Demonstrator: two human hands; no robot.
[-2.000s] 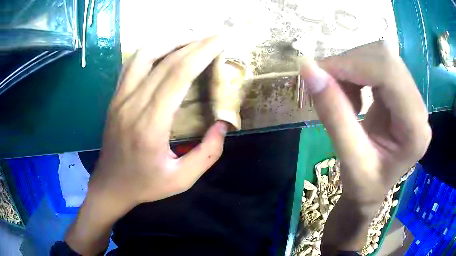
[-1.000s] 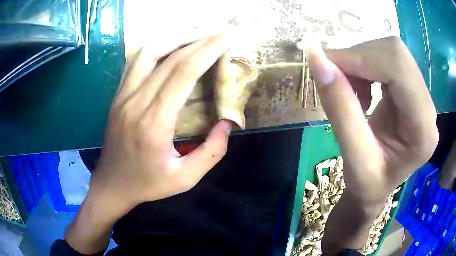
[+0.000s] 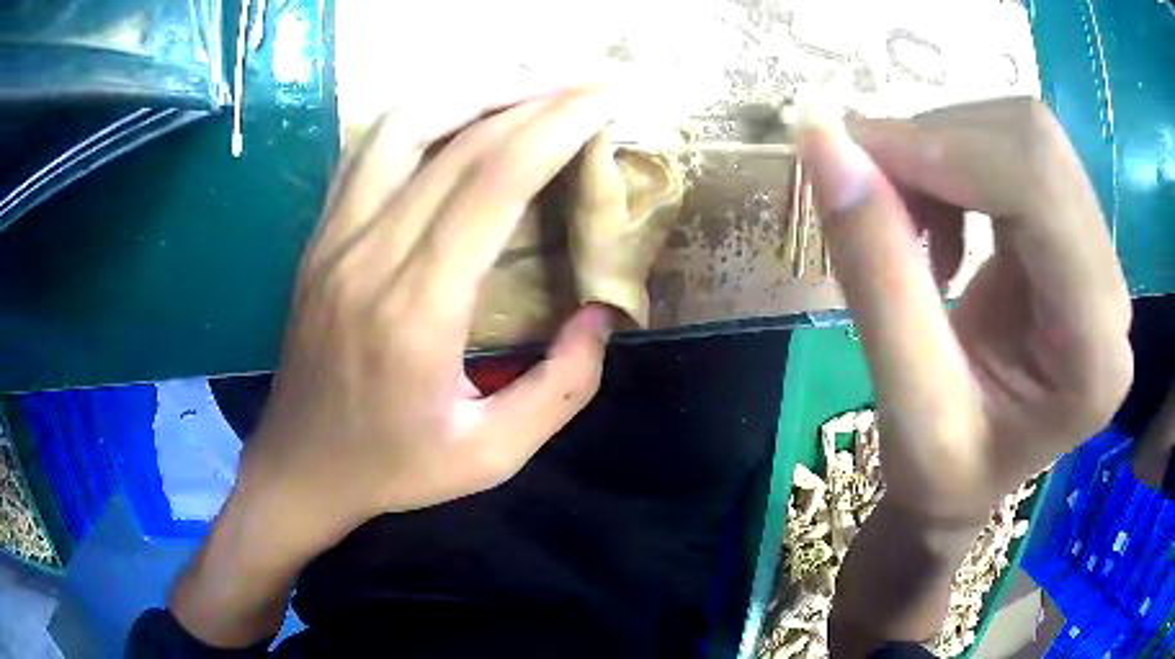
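Observation:
A cream-tan hollow part (image 3: 616, 232) lies on the pale stained board (image 3: 722, 277) near its front edge, its open hollow facing up and to the right. My left hand (image 3: 419, 303) holds it, with the thumb at its lower end and the fingers over its left side. My right hand (image 3: 986, 283) pinches a thin pale stick (image 3: 747, 148) between thumb and forefinger. The stick points left, and its tip is at the upper rim of the hollow. A small pale piece (image 3: 973, 251) shows behind the curled right fingers; whether they hold it I cannot tell.
Thin tan sticks (image 3: 802, 232) lie on the board beside the right thumb. A green tray (image 3: 789, 451) heaped with cream pieces is at lower right. Clear shiny plastic (image 3: 116, 58) and thin white sticks (image 3: 241, 77) are at upper left. Blue crates (image 3: 1095, 541) stand at lower right.
The stick has moved up from beside the hollow's middle to its upper rim. The right hand has shifted slightly right and up. The left hand still holds the part.

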